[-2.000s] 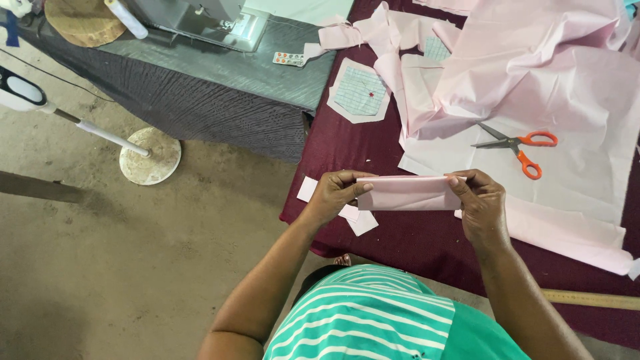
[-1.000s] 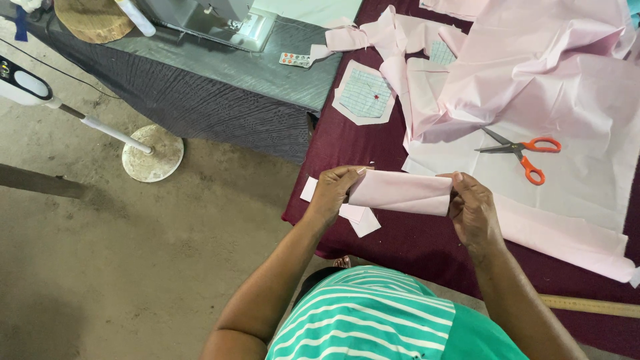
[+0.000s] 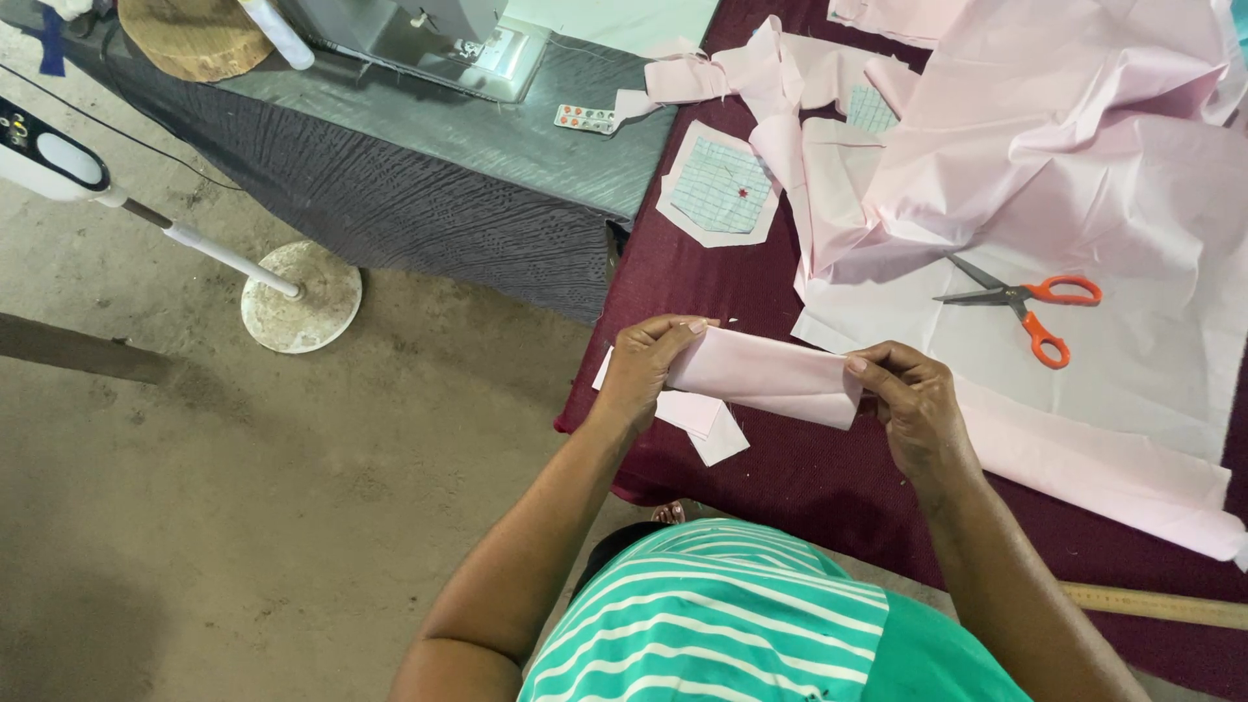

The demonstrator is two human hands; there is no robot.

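A folded strip of pink fabric (image 3: 765, 375) is stretched between my hands above the near left part of the maroon-covered table. My left hand (image 3: 655, 363) pinches its left end, thumb on top. At the other end, my right hand (image 3: 902, 395) grips the upper corner between thumb and fingers. Small pink fabric pieces (image 3: 717, 429) lie beneath and beside my left hand. Scissors with orange handles (image 3: 1022, 294) rest with parted blades on the large pink fabric (image 3: 1082, 214), beyond my right hand. A checked paper pattern (image 3: 723, 185) lies on a cut pink piece.
A sewing machine (image 3: 439, 44), a blister pack (image 3: 585, 118) and a round wooden piece (image 3: 195, 39) are on the grey table at upper left. A wooden ruler (image 3: 1155, 604) lies near the maroon table's (image 3: 819, 487) front edge. A stand with a round base (image 3: 302, 297) is on the floor.
The strip has gone from nearly level to sloping down toward the right, with more of its face showing. Both hands keep hold of its ends.
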